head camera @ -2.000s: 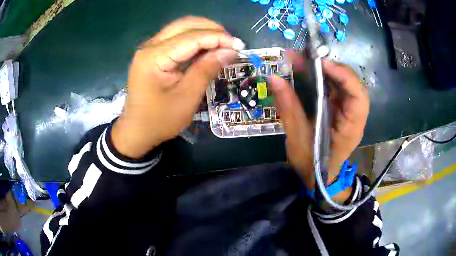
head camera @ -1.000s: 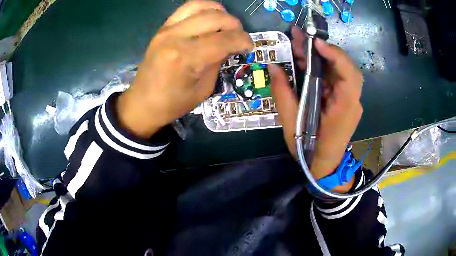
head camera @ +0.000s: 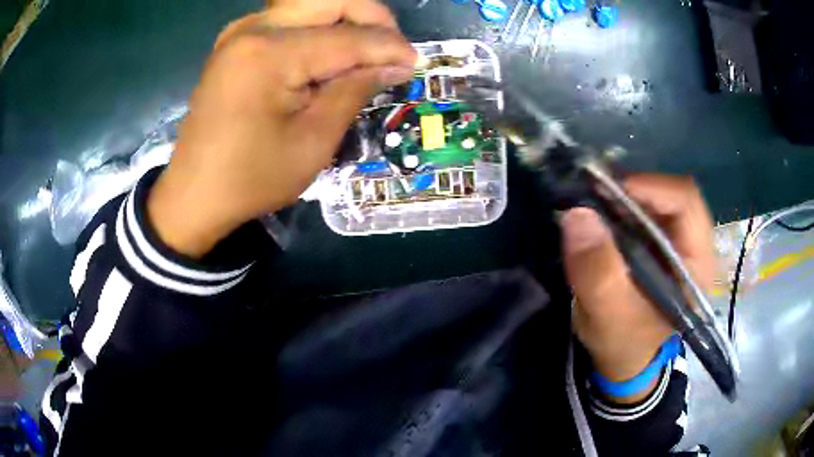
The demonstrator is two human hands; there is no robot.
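The clear-white socket housing [head camera: 419, 220] lies open side up on the bench, with a green circuit board [head camera: 460, 147] and yellow transformer [head camera: 433, 132] inside. A blue disc [head camera: 415, 89] sits in its upper part, close to my left fingertips. My left hand [head camera: 286, 116] covers the housing's upper left corner, thumb and fingers pinched together; whether they hold a lead is hidden. My right hand [head camera: 638, 277] grips the black soldering iron [head camera: 660, 281], blurred, its front end pointing up-left over the housing's right side. The exact tip position is unclear.
A pile of blue discs [head camera: 549, 9] with wire legs lies at the top edge. Black equipment [head camera: 781, 89] stands at the upper right. Crinkled clear plastic [head camera: 85, 192] lies at the left on the green bench mat [head camera: 402, 259]. A blue wrist strap [head camera: 638, 379] is on my right wrist.
The iron has swung from upright to a slant pointing up-left at the housing, as my right hand moved right and down. My left hand and the housing appear further left in view.
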